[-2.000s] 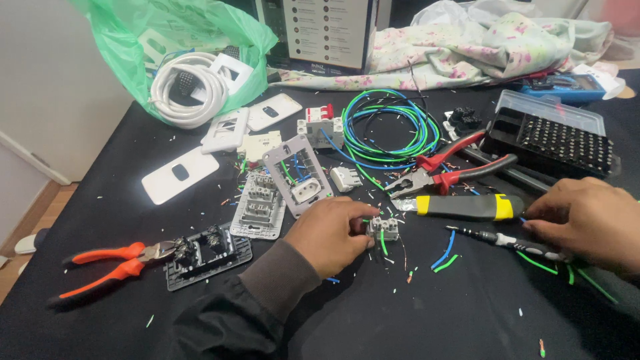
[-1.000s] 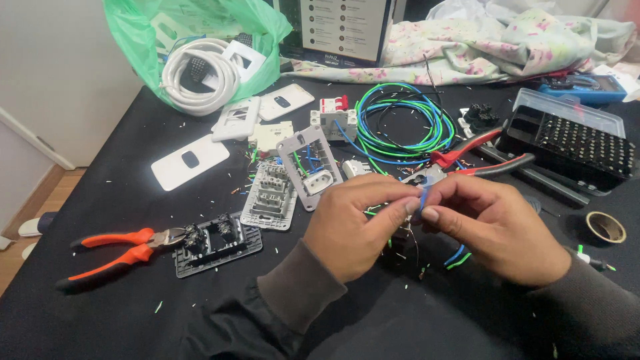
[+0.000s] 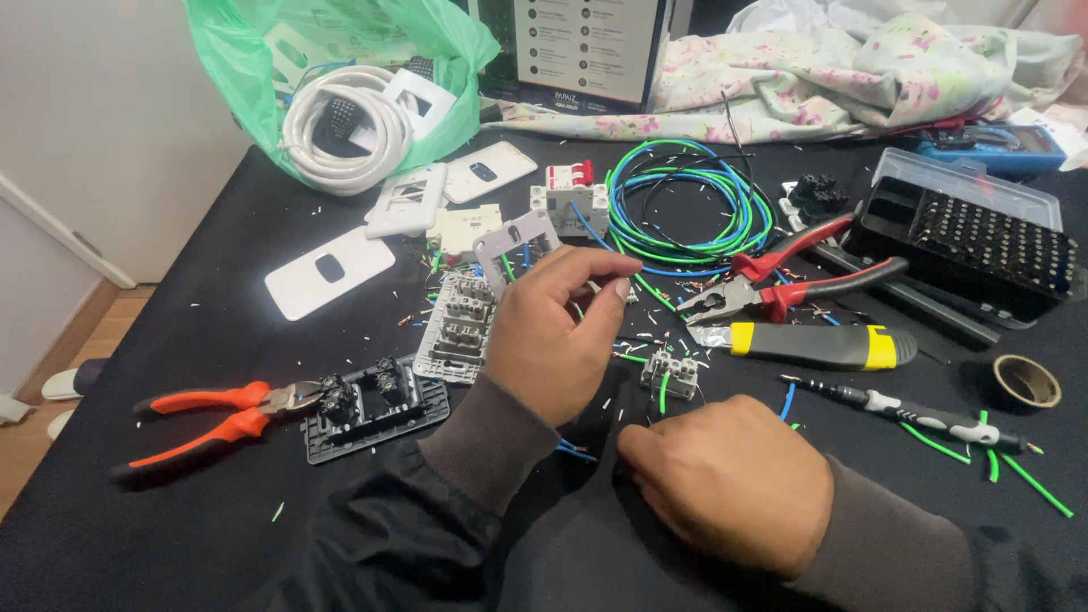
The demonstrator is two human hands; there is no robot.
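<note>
My left hand (image 3: 561, 331) hovers over the light grey switch frame (image 3: 459, 327), thumb and forefinger a little apart, nothing seen between them. Lower right, my right hand (image 3: 731, 484) is curled, palm down; its fingertips are hidden, so what it holds cannot be told. Just above its fingers lies a small grey terminal module (image 3: 671, 374) with a green wire and thin dark wires. A white socket frame (image 3: 517, 242) is partly behind my left hand. Combination pliers (image 3: 756, 289), a yellow-black utility knife (image 3: 807, 344) and a pen-shaped screwdriver (image 3: 909, 412) lie to the right.
Orange-handled pliers (image 3: 212, 416) rest against a dark switch frame (image 3: 374, 416) at left. Behind are white cover plates (image 3: 330, 270), a circuit breaker (image 3: 571, 204), coiled wires (image 3: 688, 208) and a green bag (image 3: 459, 42). A bit case (image 3: 969, 229) and tape roll (image 3: 1026, 382) are right.
One second ago my hands were together with a blue piece at the fingertips. They have since parted, the right moving down toward me; the blue piece no longer shows in them.
</note>
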